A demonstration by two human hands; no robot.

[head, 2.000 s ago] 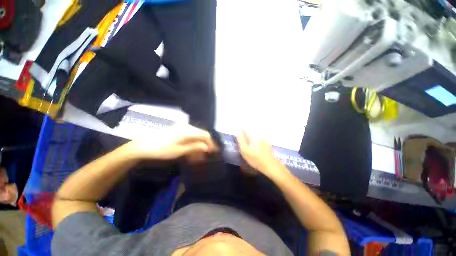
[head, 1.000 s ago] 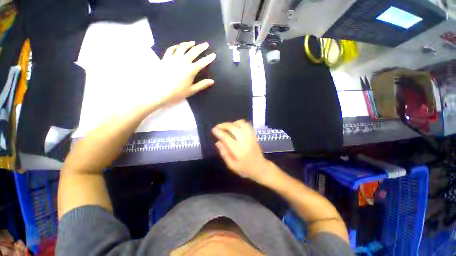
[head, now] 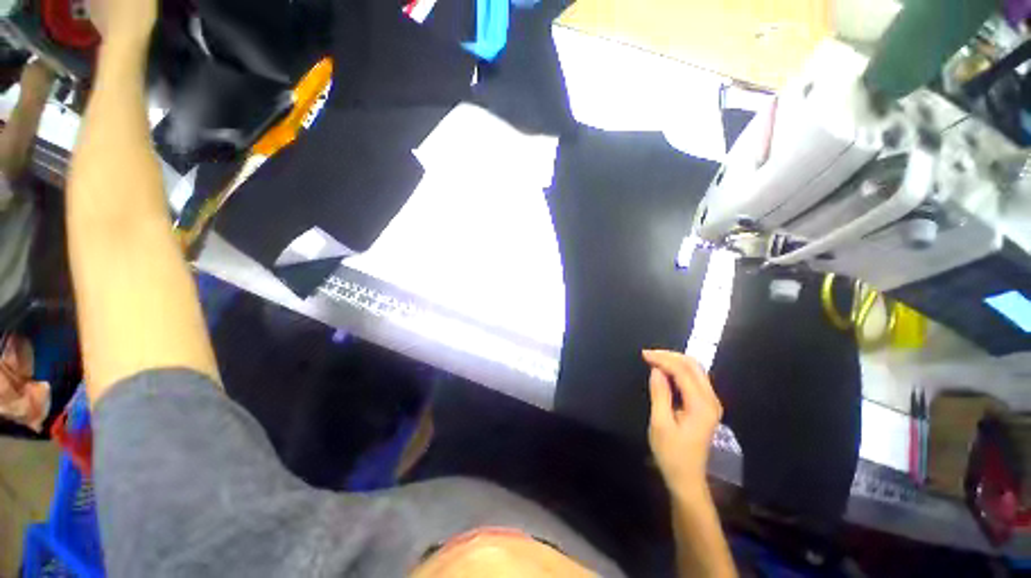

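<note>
A black garment panel (head: 622, 237) lies on the white table, its right part under the sewing machine head (head: 831, 147). The needle area is partly hidden. A white strip (head: 711, 311) runs from the needle area towards the front edge, between this panel and a rounded black panel (head: 791, 384) on the right. My right hand (head: 684, 412) is at the panel's front right, beside the strip's lower end, fingers loosely curled with a gap at the thumb; no held thing shows. My left hand (head: 122, 16) is at the top left beside dark pieces, cut off by the picture's edge; its grip is unclear.
Yellow-handled scissors (head: 871, 311) lie right of the machine. Slim pointed tools (head: 917, 435) and a cardboard box (head: 961, 435) are at the right. More black pieces (head: 362, 158) lie left. A printed ruler (head: 452, 339) runs along the front edge. A person's arm (head: 20, 119) shows far left.
My left hand has left the black panel and reached to the far upper left. My right hand remains near the front edge, fingers more curled. The view has shifted left and turned.
</note>
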